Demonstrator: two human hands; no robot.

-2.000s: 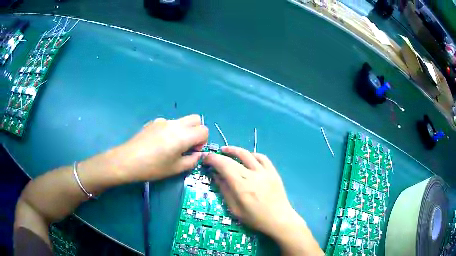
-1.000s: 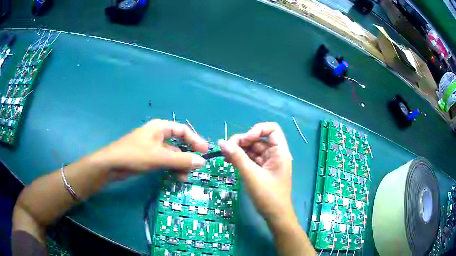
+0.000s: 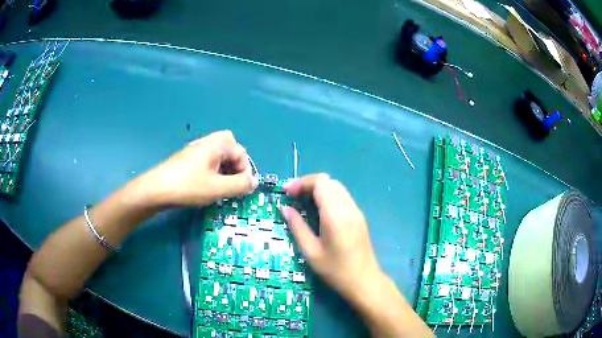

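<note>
A green PCB panel (image 3: 254,264) with small silver and dark parts lies on the mat in front of me. My left hand (image 3: 198,170) is at its top left corner, thumb and fingers pinched together; whatever lies between them is hidden. My right hand (image 3: 336,231) is at the top right edge, index fingertip on the edge and thumb lower over the boards, apart, with nothing clear between them. A thin dark strip (image 3: 186,264) runs beside the panel's left edge, its upper end hidden by my left arm. A white lead wire (image 3: 295,158) sticks up past the panel's top edge.
Stacked PCB panels (image 3: 465,231) stand at right, beside a large foam tape roll (image 3: 538,267). Another wired panel (image 3: 26,112) lies far left. A loose wire offcut (image 3: 403,150) lies on the mat (image 3: 125,132). Black parts with blue pieces (image 3: 422,47) lie beyond the bench edge.
My hands have moved apart; the short dark piece seen between them a second ago no longer shows. My right hand has turned down onto the panel's top edge. The view has shifted slightly.
</note>
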